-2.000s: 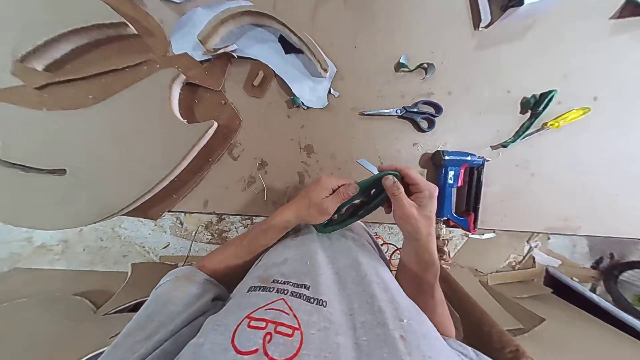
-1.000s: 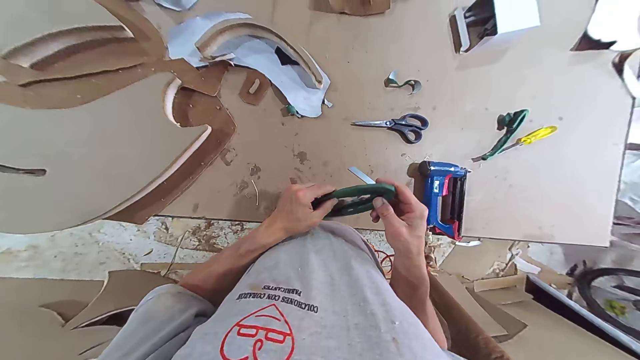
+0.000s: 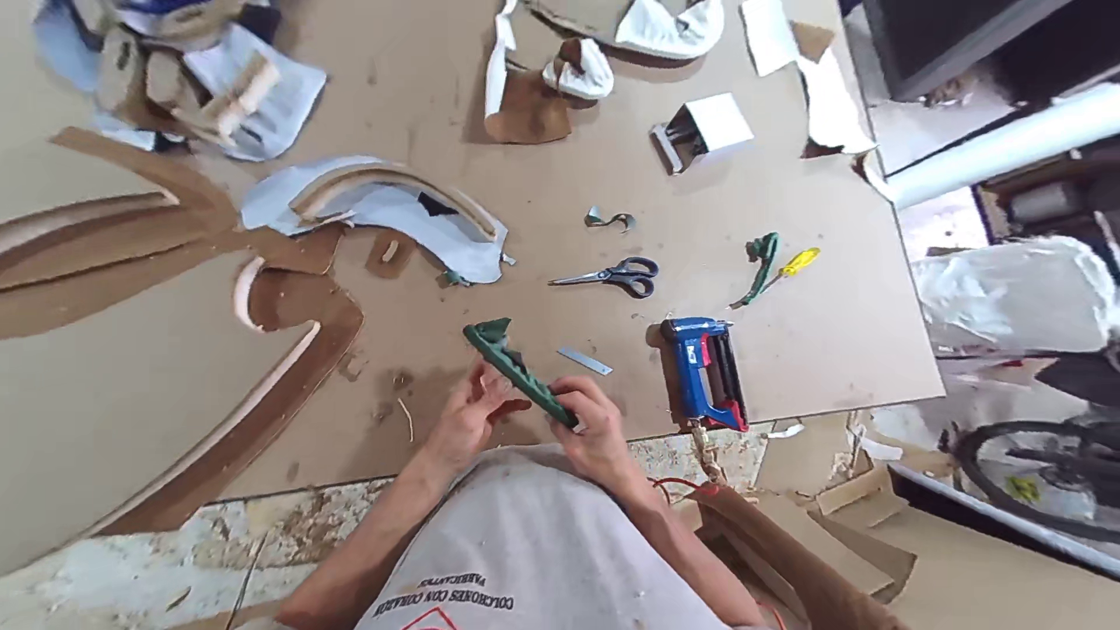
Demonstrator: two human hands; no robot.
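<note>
My right hand (image 3: 591,420) grips the lower right end of a narrow, green fabric-covered piece (image 3: 523,378), which slants up to the left over the table's near edge. Beside its middle is my left hand (image 3: 477,411), fingers parted; whether it touches the piece is unclear. A flat metal strip (image 3: 585,360) lies just beyond my right hand. Farther off are dark-handled scissors (image 3: 617,276) and a small green scrap (image 3: 610,219). To the right, a blue pneumatic staple gun (image 3: 703,372) lies on its side. Another green-covered piece (image 3: 759,267) touches or nearly touches a yellow-handled screwdriver (image 3: 798,262).
Large cut boards with raised curved edges (image 3: 289,367) cover the left side. White fabric with a curved strip (image 3: 376,210) lies beyond them. A fabric pile (image 3: 192,79), an open white box (image 3: 713,127) and brown-and-white pieces (image 3: 529,105) stand farther back. Cardboard (image 3: 814,542) lies below the right edge.
The green piece has turned from lying roughly level between both hands to slanting, its far end up and left. My left hand has come off its end. The view has shifted.
</note>
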